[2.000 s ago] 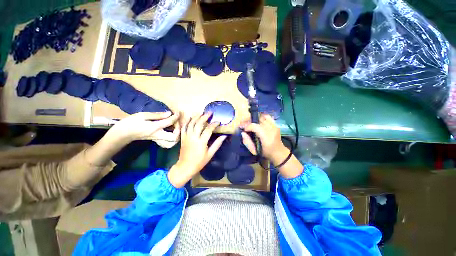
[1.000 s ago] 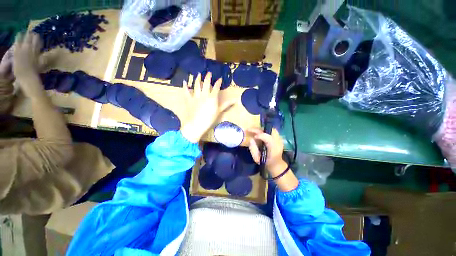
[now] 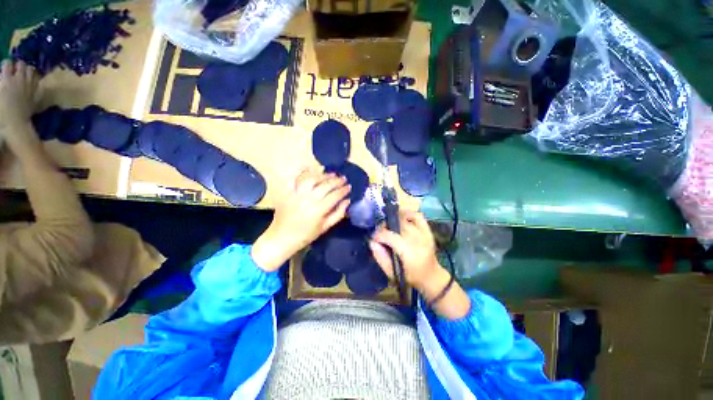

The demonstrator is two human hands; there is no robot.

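Observation:
My right hand (image 3: pixel 408 251) holds the black soldering iron (image 3: pixel 390 211), its metal shaft pointing up and away. A shiny plastic cover (image 3: pixel 363 212) lies between my hands at the mat's near edge; my right fingertips are at its side. My left hand (image 3: pixel 309 211) has its fingers on a dark cover (image 3: pixel 352 181) just beyond it. Another dark cover (image 3: pixel 331 142) lies on the cardboard work mat (image 3: pixel 274 160) above. Below, the finished-parts box (image 3: pixel 348 298) holds several dark covers. Whether my left fingers grip the cover or only press it is hard to tell.
A row of covers (image 3: pixel 184 152) runs left, with small insert parts (image 3: pixel 74 41) heaped behind. More covers (image 3: pixel 410 129) lie right of the iron. The soldering station (image 3: pixel 489 90), its cord (image 3: pixel 451 183), an upright carton (image 3: pixel 361 48) and clear bags (image 3: pixel 618 98) stand around. Another person's arm (image 3: pixel 39 172) is left.
My left hand has come back from the covers at the mat's far side, and two dark covers now lie nearer me. The shiny cover is partly overlapped. The iron remains in my right hand.

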